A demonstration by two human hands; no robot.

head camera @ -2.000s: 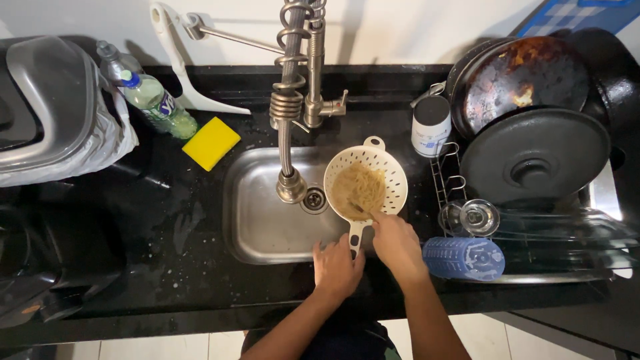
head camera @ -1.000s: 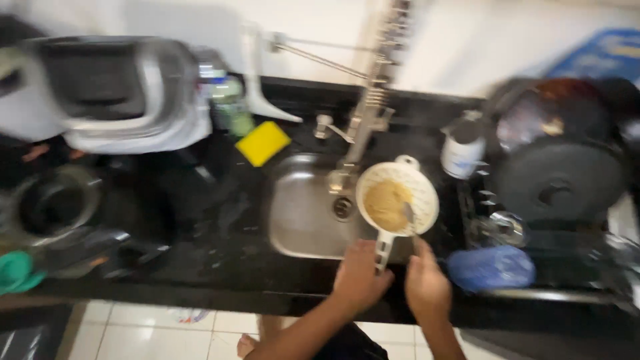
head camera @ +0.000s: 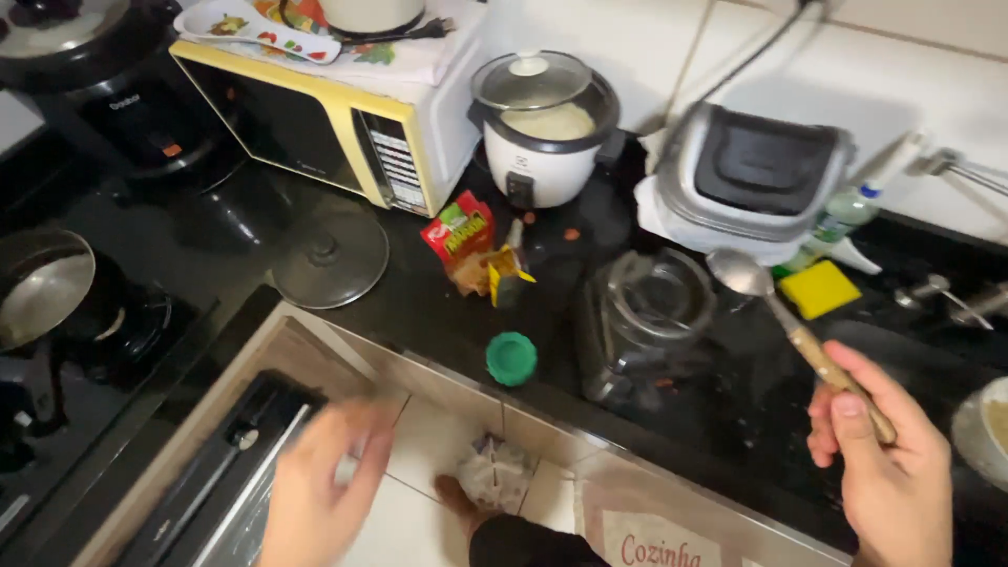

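Observation:
My right hand (head camera: 874,441) grips the wooden handle of a metal spoon (head camera: 740,274), its bowl raised over the black counter. My left hand (head camera: 331,465), blurred, is in the air before the counter's front edge, holding nothing that I can see. At the right edge, part of a white colander (head camera: 970,429) with pale food shows beside my right hand. Between the hands, a glass jar (head camera: 646,323) lies on the counter near a green lid (head camera: 512,358). Behind them are an opened red packet (head camera: 465,236) and a glass pot lid (head camera: 331,260).
A rice cooker (head camera: 543,157) with its glass lid tilted stands beside a yellow-fronted microwave (head camera: 346,134). A pot (head camera: 47,291) sits on the stove at left. A grey plastic container (head camera: 748,173), a bottle (head camera: 846,216) and a yellow sponge (head camera: 820,289) are at back right.
The view has swung far left to the stove and microwave. My left hand has let go of the colander's handle and moved left. My right hand has lifted the spoon out of the colander.

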